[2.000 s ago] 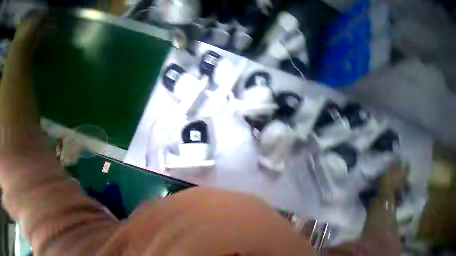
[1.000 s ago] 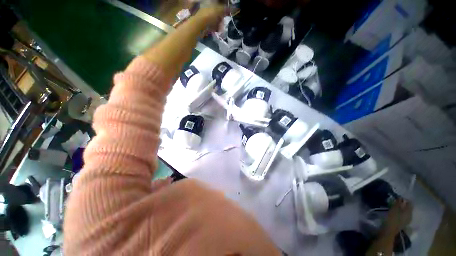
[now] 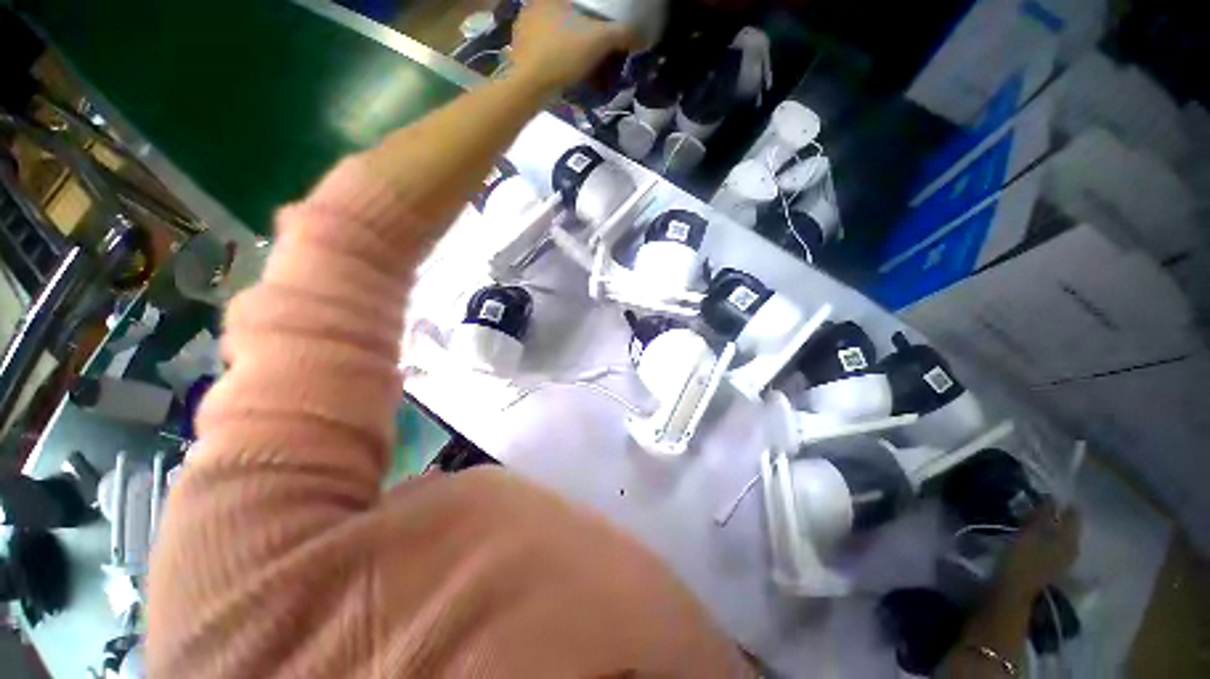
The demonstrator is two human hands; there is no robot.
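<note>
Several white security cameras with black heads and square code labels, one of them in the middle (image 3: 673,365), lie in rows on a white sheet (image 3: 637,511). My left hand (image 3: 571,43) is stretched out to the top edge of the picture, its fingers around a white rounded part of a camera (image 3: 621,9), partly cut off. My right hand (image 3: 1048,547) is at the lower right, beside a black-headed camera (image 3: 989,491) and a thin white antenna. Its fingers are small and blurred, and its grip is unclear.
More cameras stand upright beyond the sheet (image 3: 776,179). White and blue boxes (image 3: 949,219) are stacked at the right. A green surface (image 3: 252,100) is at the upper left. A bench with brackets (image 3: 133,511) and dark items is at the lower left.
My left arm has swung from the far left to the top middle, and a white part now shows in my left hand. My right hand has stayed at the lower right.
</note>
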